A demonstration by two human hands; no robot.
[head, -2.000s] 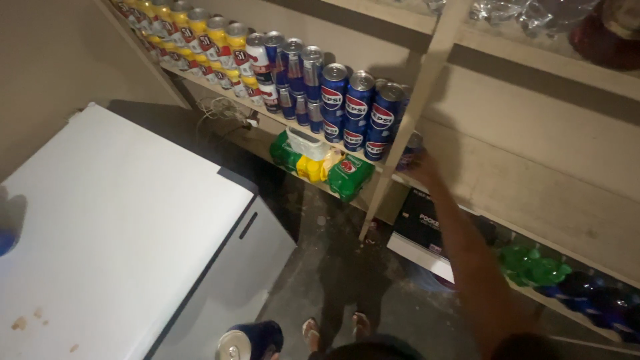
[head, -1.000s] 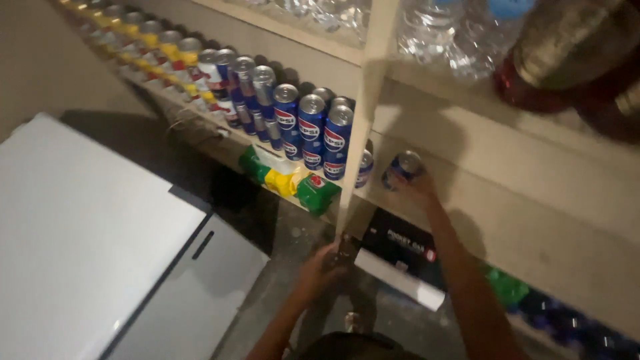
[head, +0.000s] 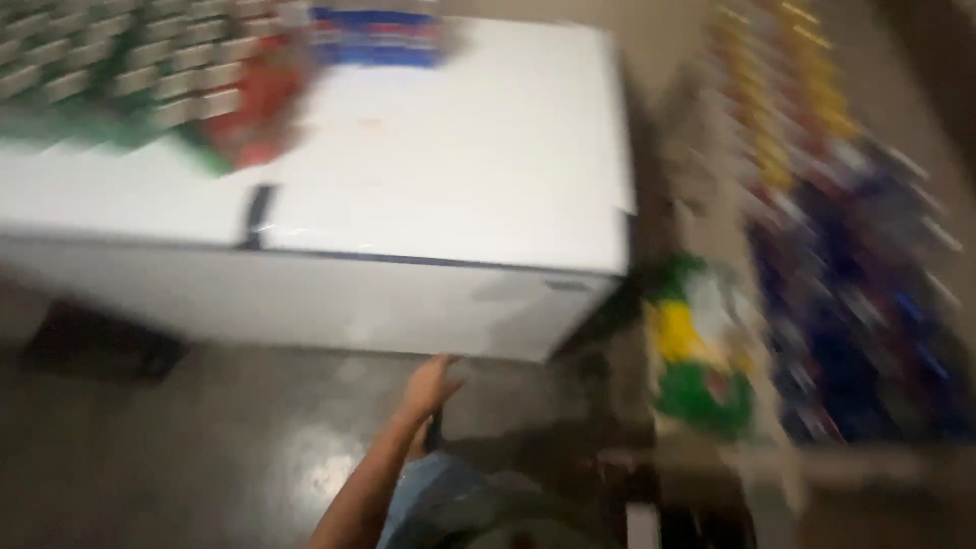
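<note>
My left hand (head: 433,389) hangs low in the middle of the head view, above the floor and just in front of the white chest freezer (head: 457,160); nothing shows in it, though blur hides its fingers in part. My right hand is out of view. On the freezer's lid, at the far edge, lies a blue pack (head: 377,38). To the right, blurred blue cans (head: 846,305) stand on a shelf, with yellow and white cans (head: 762,99) farther back. A green and yellow package (head: 698,358) sits beside them, lower down.
Many green items with pale tops (head: 114,69) and a red package (head: 263,107) cover the freezer's left part. A dark object (head: 99,339) is on the floor at the left. The shelf's edge (head: 762,366) runs along the right side. The whole view is blurred.
The view has swung far left, to the freezer. My right hand, at a Pepsi can on the shelf one second ago, has left the view. My left hand is away from the shelf post.
</note>
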